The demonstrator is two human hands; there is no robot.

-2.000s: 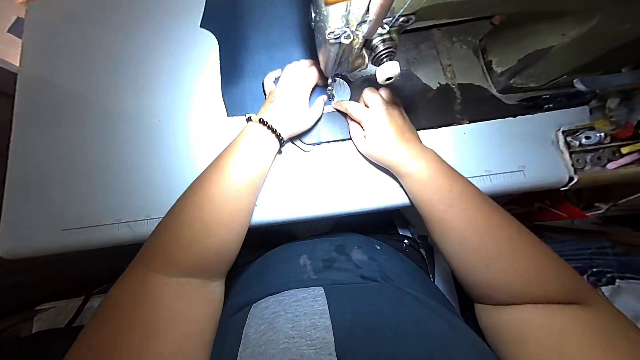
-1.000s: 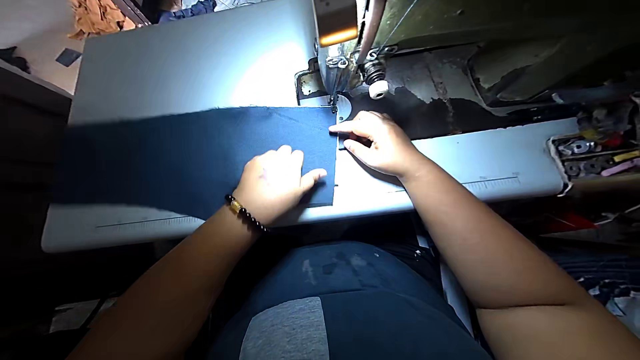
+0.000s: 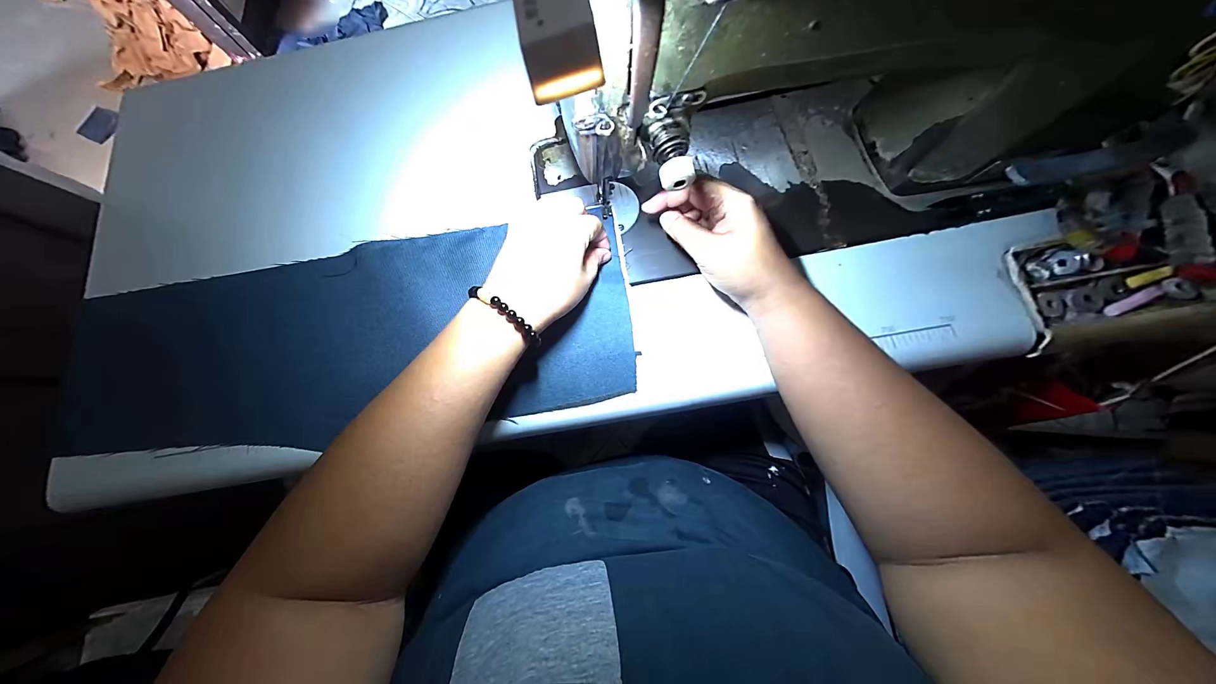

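A long dark blue fabric panel (image 3: 285,351) lies across the sewing machine table, its right edge running up to the presser foot (image 3: 605,195). On the panel's upper right part rests my left hand (image 3: 551,256), fingers curled close to the foot; whether they pinch the cloth cannot be told. My right hand (image 3: 717,233) is right of the needle area, below the white knob of the thread tension assembly (image 3: 676,172). Its thumb and index finger are a little apart, and no cloth shows between them. A round metal plate (image 3: 623,206) shows beside the foot.
The sewing machine's green body (image 3: 807,47) spans the upper right. A tray (image 3: 1031,294) of bobbins and small parts sits at the table's right end. A lamp-like block (image 3: 560,57) hangs above the needle area. Orange fabric scraps (image 3: 157,43) lie beyond the table, upper left.
My left hand has moved up the panel toward the presser foot. My right hand has drawn away from the panel's edge to the right. The panel was turned across the table between the two earlier frames.
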